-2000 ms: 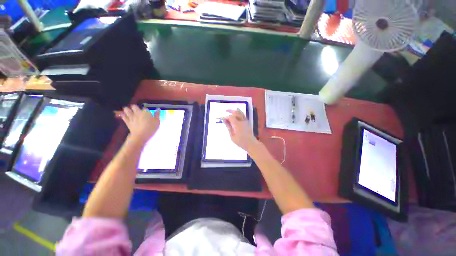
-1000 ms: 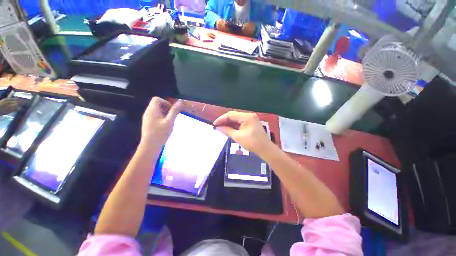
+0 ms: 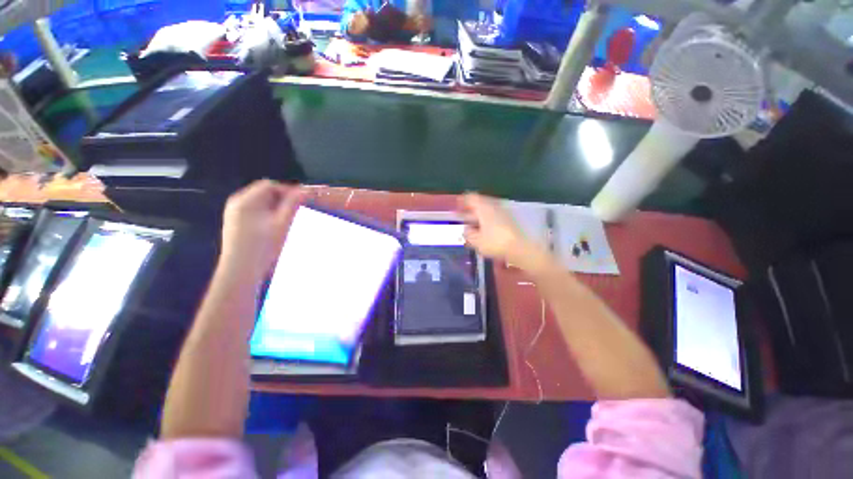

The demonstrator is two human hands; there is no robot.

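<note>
A tablet [image 3: 325, 285] with a bright white screen and a blue band along its near edge lies tilted and turned above its foam tray [image 3: 304, 371]. My left hand [image 3: 257, 220] pinches its far left corner. A second tablet [image 3: 435, 290] lies in a pale liner on a black tray [image 3: 440, 363], just right of the first. Its screen is dark with a white band and a small live picture. My right hand [image 3: 486, 227] is at that tablet's far right corner; its fingertips are blurred, so contact is unclear.
More lit tablets [image 3: 93, 299] lie at the left, beside stacked black trays [image 3: 220, 140]. Another tablet [image 3: 706, 327] lies at the right. A paper sheet [image 3: 594, 248], a fan [image 3: 706, 84] and a thin white cable [image 3: 541, 327] also show. A person's hands [image 3: 388, 23] are opposite.
The left tablet was lifted and turned from its tray. My right hand has moved off its far corner to the second tablet's corner. The second tablet's screen changed from white to dark.
</note>
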